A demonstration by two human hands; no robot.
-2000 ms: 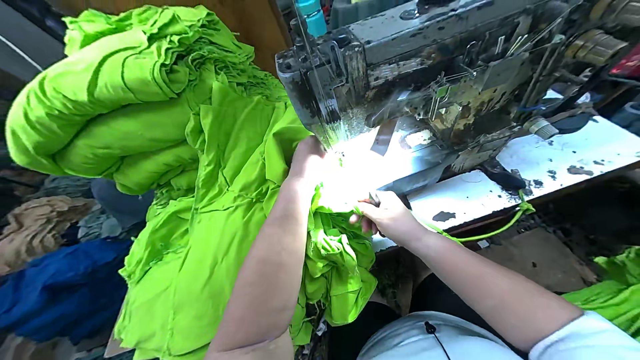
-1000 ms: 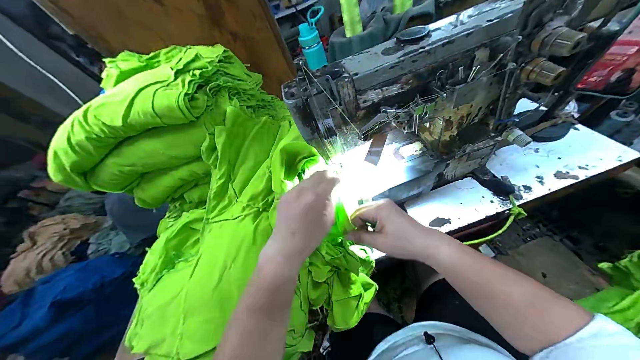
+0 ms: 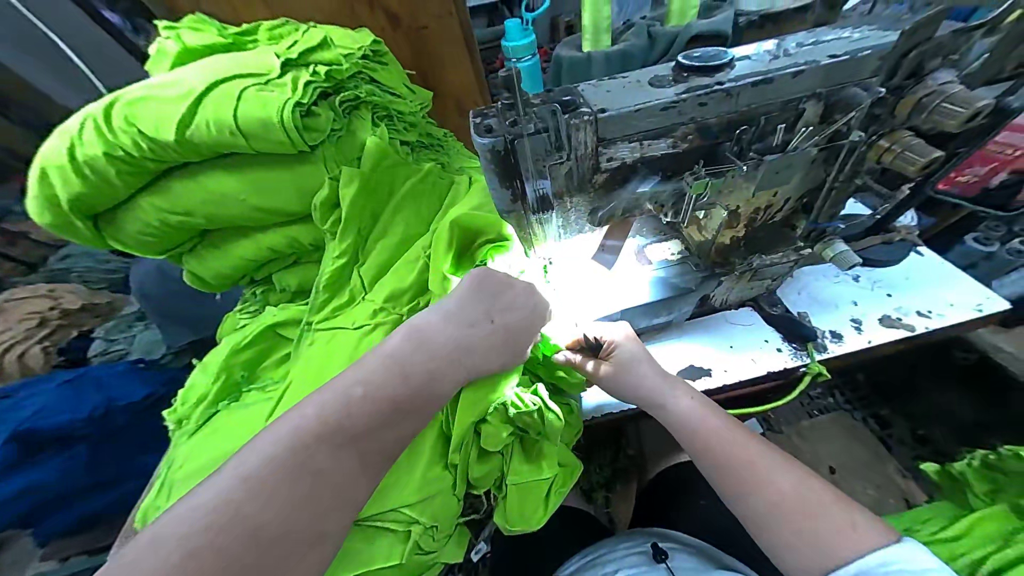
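Observation:
A large folded pile of lime-green fabric (image 3: 240, 200) drapes down on the left, beside an industrial sewing machine (image 3: 656, 136) with worn, chipped paint. My left hand (image 3: 500, 320) is closed on the green fabric just in front of the brightly lit needle area; its fingertips are hidden behind the knuckles. Close to its right, my right hand (image 3: 612, 360) pinches an edge of the same fabric and also has a small dark pointed tool, perhaps thread snips (image 3: 592, 346), between its fingers. Glare hides the needle and presser foot.
The white machine table (image 3: 720, 344) has chipped patches, and a green cord (image 3: 780, 404) hangs at its edge. Behind the machine stand a turquoise bottle (image 3: 522, 56) and green thread cones (image 3: 596, 24). Blue cloth (image 3: 80, 440) lies at left, more green fabric (image 3: 968, 496) at lower right.
Since two seconds ago, my left hand has come back from the needle area towards my body, with its knuckles now turned up. The view has shifted, showing more behind the machine.

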